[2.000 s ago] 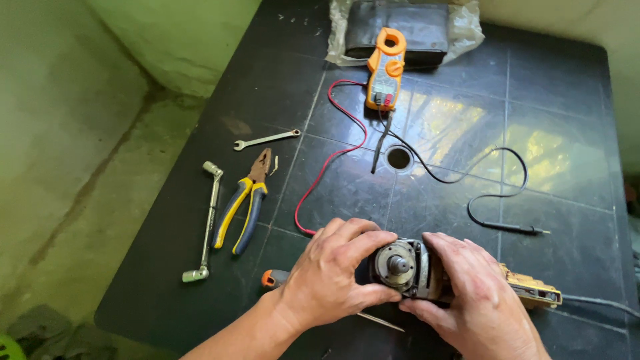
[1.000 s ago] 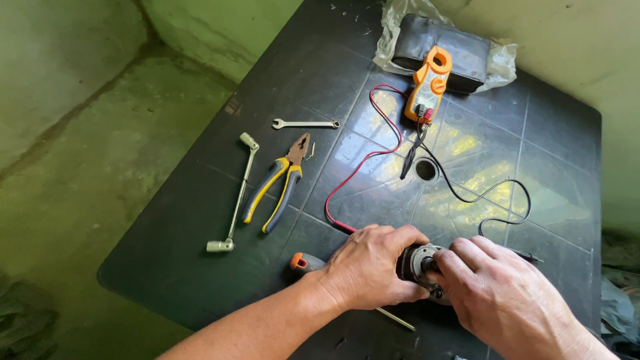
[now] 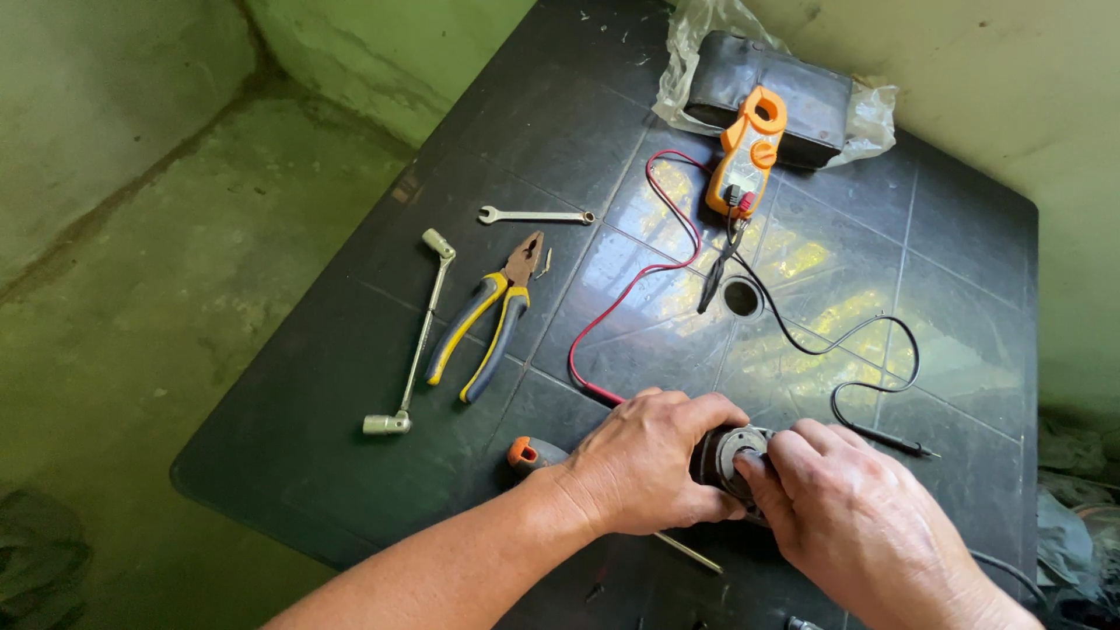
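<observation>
At the lower middle of the head view, my left hand (image 3: 652,464) is wrapped around the dark head of a power tool (image 3: 742,455), probably an angle grinder. My right hand (image 3: 840,499) has its thumb and fingers on the round metal part at the tool's spindle, which the thumb partly covers. The rest of the tool's body lies hidden under my right hand. A screwdriver (image 3: 535,455) with a grey and orange handle lies beneath my left hand and wrist, its shaft showing below. Combination pliers (image 3: 494,319) with yellow and grey handles rest to the left.
A double-ended socket wrench (image 3: 421,337) and a combination wrench (image 3: 538,216) lie on the black plastic table (image 3: 289,420). An orange clamp meter (image 3: 748,153) leans against a black case (image 3: 770,92) on clear plastic. Its red lead (image 3: 630,289) and black lead (image 3: 910,350) cross the table near a round hole (image 3: 742,297).
My right hand has moved from the side of the tool onto its spindle, which showed bare two seconds ago. My left hand has stayed around the tool head. The view has shifted and turned.
</observation>
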